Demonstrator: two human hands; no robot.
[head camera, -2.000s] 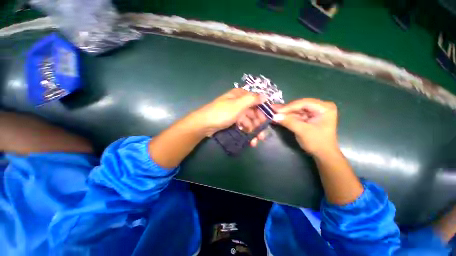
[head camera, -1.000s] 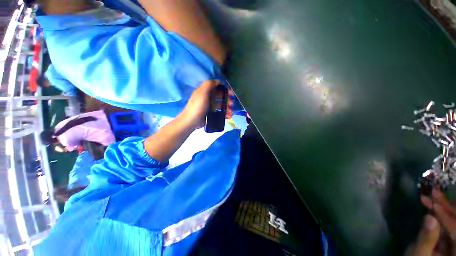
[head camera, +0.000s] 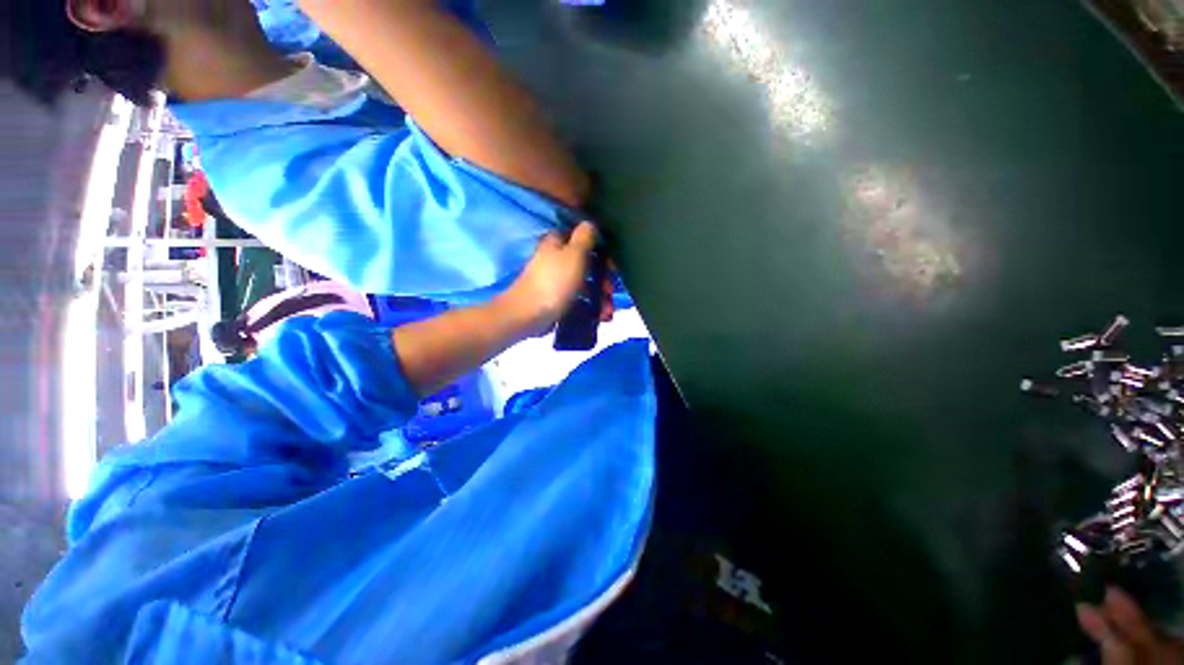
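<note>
My left hand (head camera: 556, 278) is left of the picture's middle, closed around a dark phone housing (head camera: 579, 318). The housing's lower end sticks out below the fingers; the rest is partly hidden by them. My right hand (head camera: 1124, 629) is at the lower right corner, dark and cut off by the edge. Only some fingers show, just below a loose pile of silvery metal inserts (head camera: 1143, 418) on the green bench (head camera: 805, 325). Whether the right fingers hold anything cannot be told.
A neighbouring person in a blue smock (head camera: 351, 195) sits close beyond my left hand, a bare forearm (head camera: 468, 98) reaching over the bench edge. Part of the pale edge rail (head camera: 1149, 46) shows at the upper right. Bright racks or lights stand at the far left.
The view has shifted somewhat, and the pile sits lower in the picture. My left hand has turned, its fingers now covering more of the housing. Less of my right hand shows.
</note>
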